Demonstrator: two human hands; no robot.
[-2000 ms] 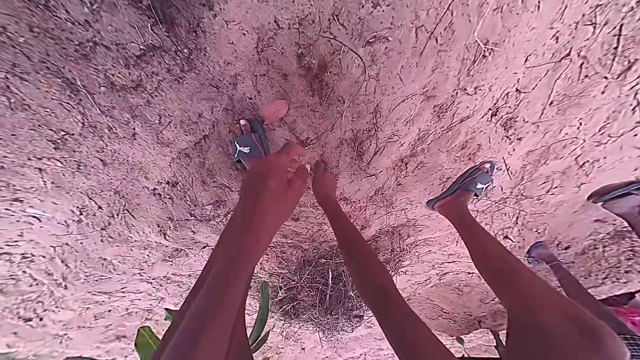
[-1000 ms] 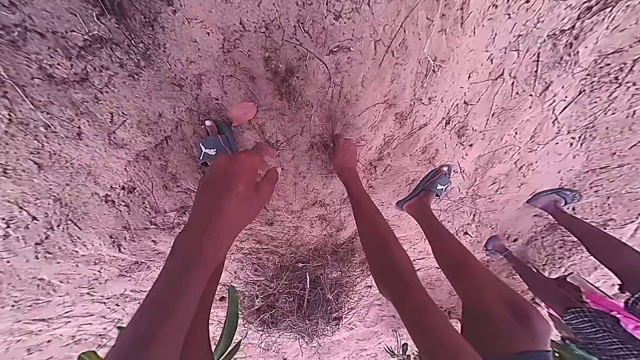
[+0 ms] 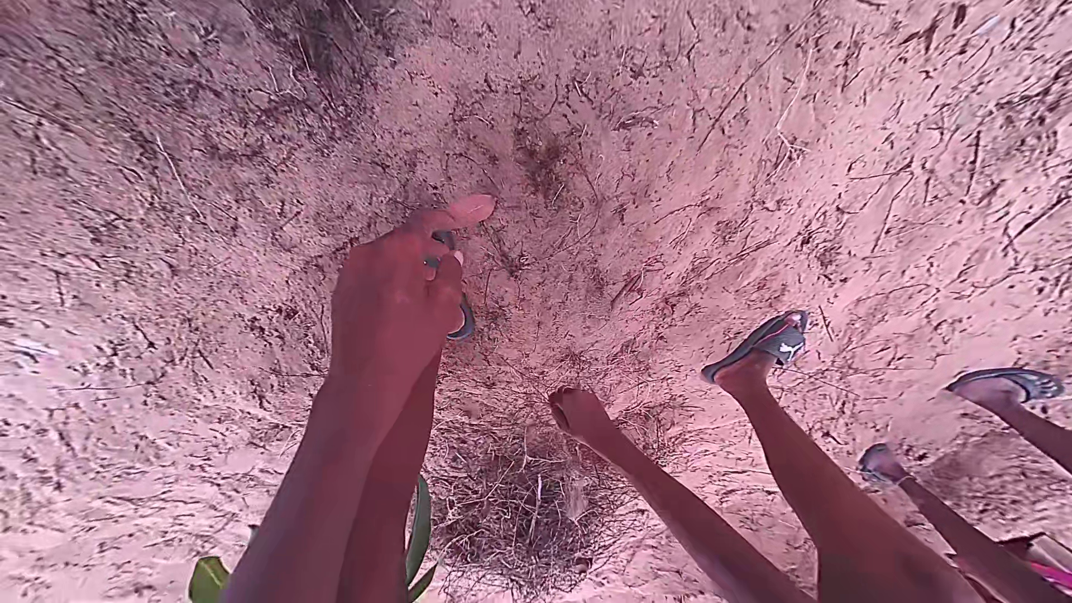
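My left hand (image 3: 402,276) hangs over the sandy ground at centre left, above my left sandal (image 3: 466,322), which it mostly hides. Its thumb and forefinger are apart, and I see nothing held between them. A flat reddish object (image 3: 471,210), perhaps a leaf or stone, lies by the fingertips. Lower and to the right, my right hand (image 3: 579,414) is curled at the upper right edge of a heap of dry twigs and roots (image 3: 511,511); whether it holds any twigs cannot be made out.
My right foot wears a dark slide sandal (image 3: 758,343). At the right another person's sandalled feet (image 3: 1005,387) stand on the sand. Green leaves (image 3: 420,523) show at the bottom beside my left leg. Loose twigs and a small dry tuft (image 3: 543,163) dot the ground.
My right hand has come back from the ground ahead to the twig heap. My left hand now covers most of the left sandal, which showed more before.
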